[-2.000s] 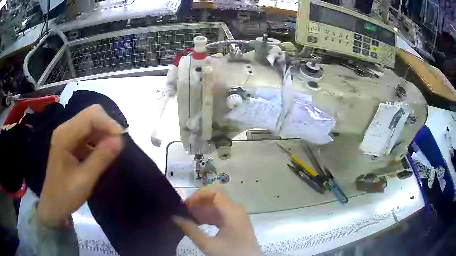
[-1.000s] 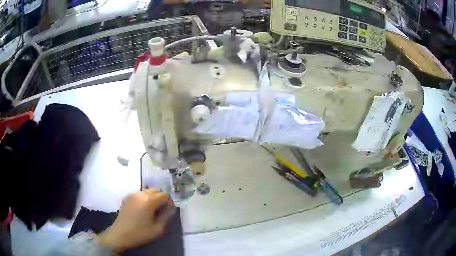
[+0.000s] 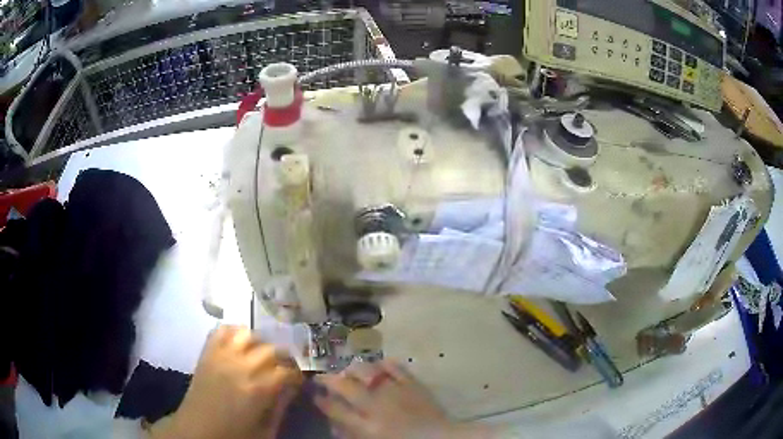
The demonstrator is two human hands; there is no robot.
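A dark cloth piece [image 3: 153,391] lies on the table in front of the sewing machine [image 3: 412,171], partly under my hands. My left hand [image 3: 236,386] is bare, its fingers bunched on the cloth just left of and below the presser foot [image 3: 324,340]. My right hand [image 3: 382,403] lies on the cloth right of it, fingers close to the presser foot. Both hands press or hold the cloth. The cloth edge at the needle is hidden by my fingers. A heap of dark pieces [image 3: 94,283] lies on the table at the left.
Yellow-handled snips [image 3: 541,319] and a blue-green tool [image 3: 601,360] lie on the machine bed. Folded papers [image 3: 515,257] are tied to the arm. A control panel [image 3: 635,47] stands above. A wire-mesh rack [image 3: 206,73] is behind, a red bin [image 3: 26,200] far left, a blue bin [image 3: 762,257] right.
The cloth first held up between both hands is now down at the presser foot. My right hand has come back into view beside my left hand. The view has moved closer to the machine.
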